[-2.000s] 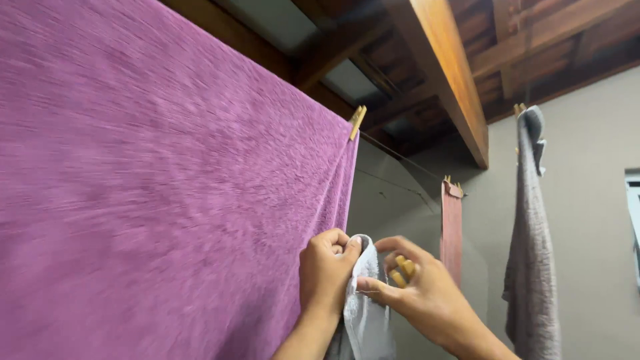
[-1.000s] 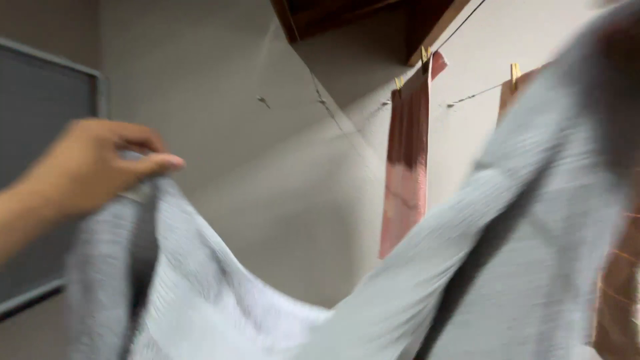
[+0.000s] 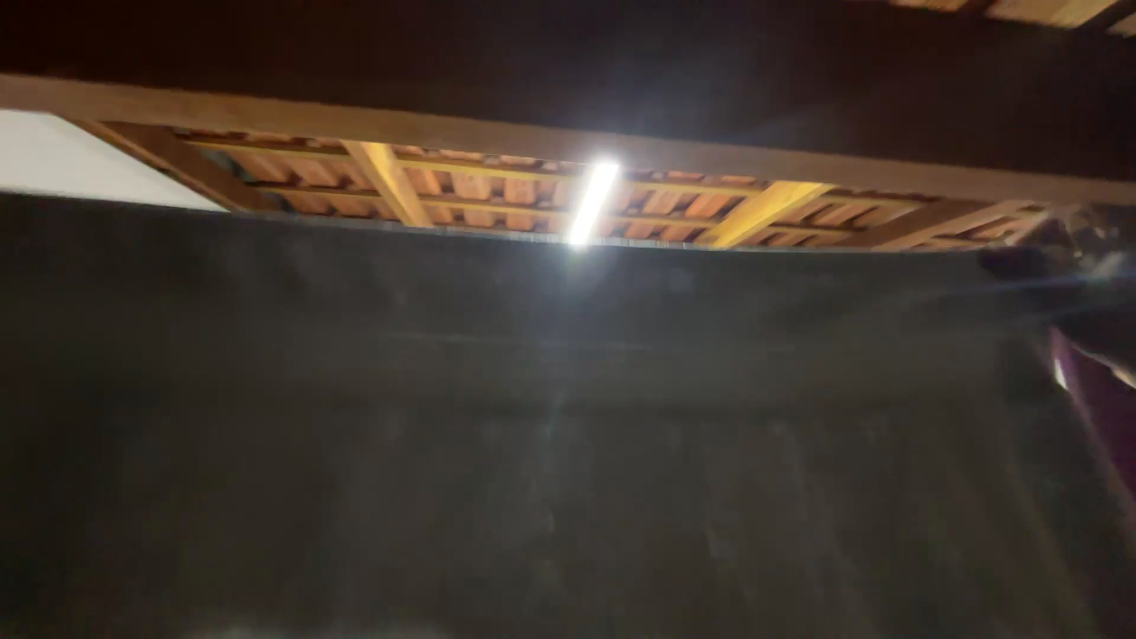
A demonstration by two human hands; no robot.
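Observation:
A large cloth (image 3: 550, 426), dark against the light and blurred, fills the lower part of the view, with its upper edge running nearly straight across. My left hand is not in view. At the cloth's upper right end is a dark, blurred shape that may be my right hand, but its fingers and any grip cannot be made out. Close by at the right edge hangs part of a purple towel (image 3: 1100, 408).
Overhead, a wooden beam (image 3: 497, 129) crosses the view below a dark surface. Beyond it are yellowish rafters (image 3: 390, 182) under roof tiles and a bright tube light (image 3: 592, 204). A pale surface (image 3: 80, 160) shows at the upper left.
The view has swung up to the roof. My left hand, seen a second ago at the grey cloth, is out of view. A large dark cloth now spans the view.

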